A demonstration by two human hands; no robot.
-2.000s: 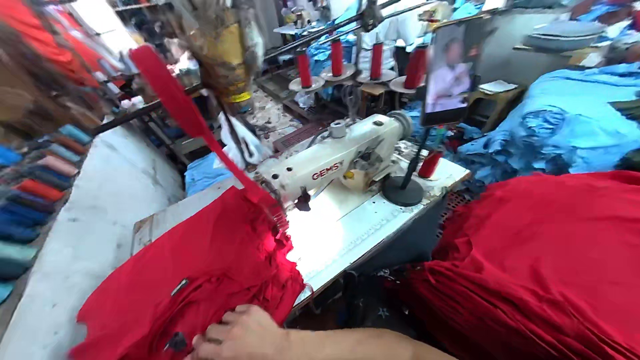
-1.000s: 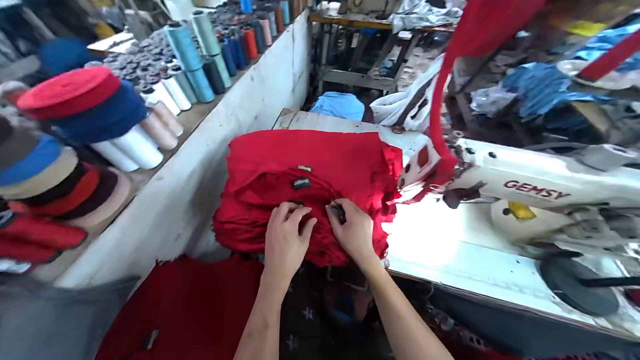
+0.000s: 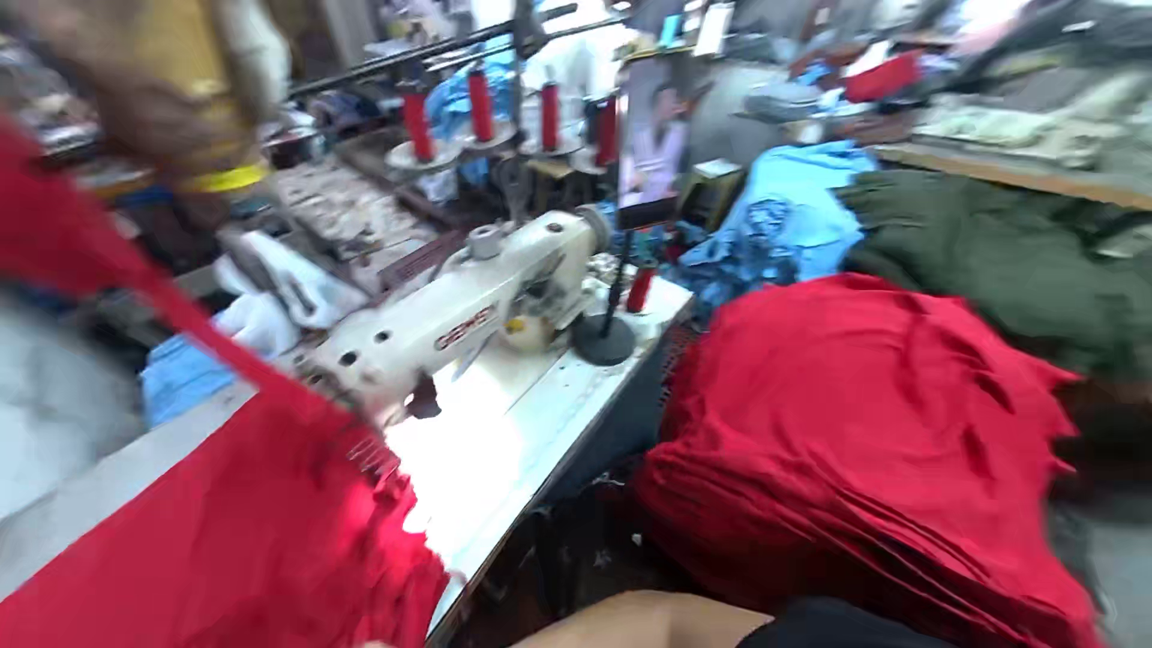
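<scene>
Red fabric pieces (image 3: 225, 531) lie stacked at the lower left, beside the needle end of a white Gemsy sewing machine (image 3: 459, 315). A red strip (image 3: 202, 324) runs from the upper left down to the machine's presser area. My right forearm crosses the bottom edge with a dark sleeve. Only a sliver of skin, seemingly my right hand (image 3: 373, 643), shows at the bottom of the red stack; its fingers and any hold are hidden. My left hand is out of view. A large heap of red fabric (image 3: 855, 432) sits to the right.
A phone (image 3: 652, 135) on a stand with a round black base (image 3: 603, 339) stands on the machine table. Red thread cones (image 3: 481, 106) are behind it. Light blue fabric (image 3: 783, 211) and dark green fabric (image 3: 999, 261) lie beyond the red heap.
One second ago both hands were on the red stack; now only the right forearm and a sliver of skin show. The view has swung right.
</scene>
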